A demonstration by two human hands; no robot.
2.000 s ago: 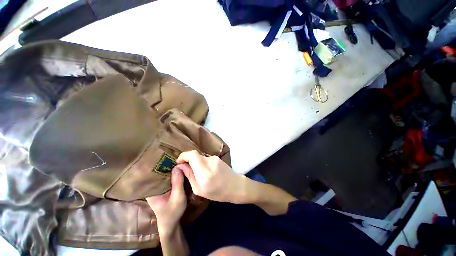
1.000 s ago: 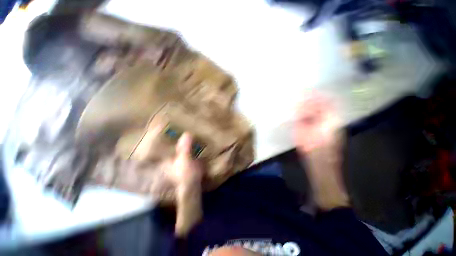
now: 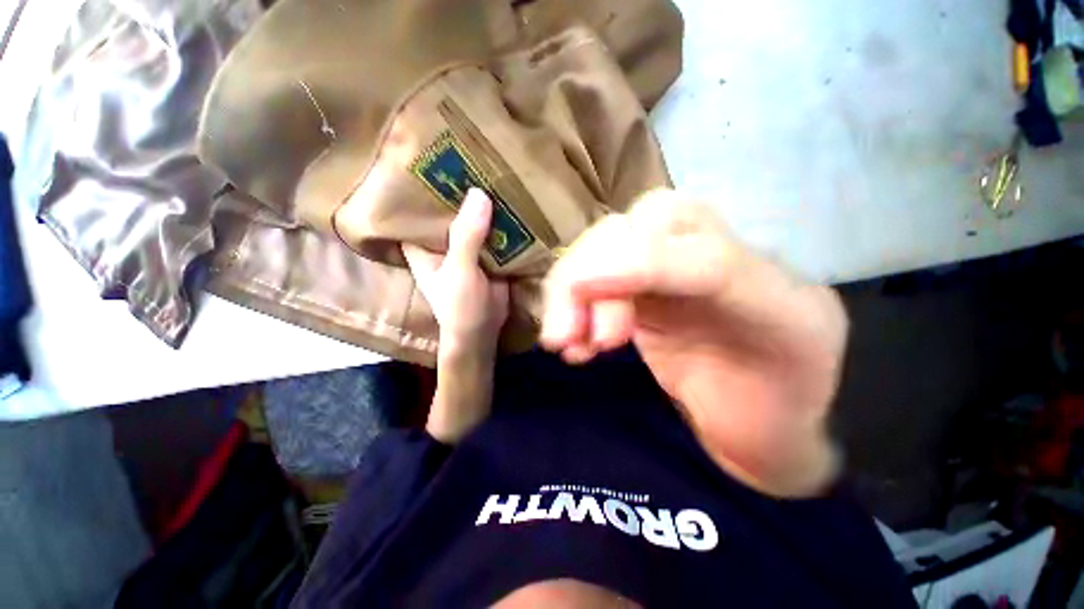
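The tan jacket [image 3: 345, 71] lies heaped at the table's near edge. A dark green label [image 3: 449, 175] with a yellow zigzag border lies on its tan facing, beside a narrow slit pocket [image 3: 505, 179]. My left hand [image 3: 470, 280] grips the cloth, its thumb on the label and its fingers underneath. My right hand [image 3: 701, 321] is raised in front of my chest, right of the label, fingers curled and fingertips together. It is somewhat blurred; no needle or thread can be made out in it. A loose pale thread [image 3: 316, 107] shows on the jacket.
Shiny lining [image 3: 143, 119] spreads over the white table [image 3: 820, 143] at the left. Gold-coloured snips [image 3: 1002, 182] lie at the right, near dark straps and an orange item. A grey cloth [image 3: 321, 416] shows below the table edge.
The view has shifted and come closer to the label. My right hand was at the label, swung out to the right, and is now back nearer it. My left hand still holds the cloth.
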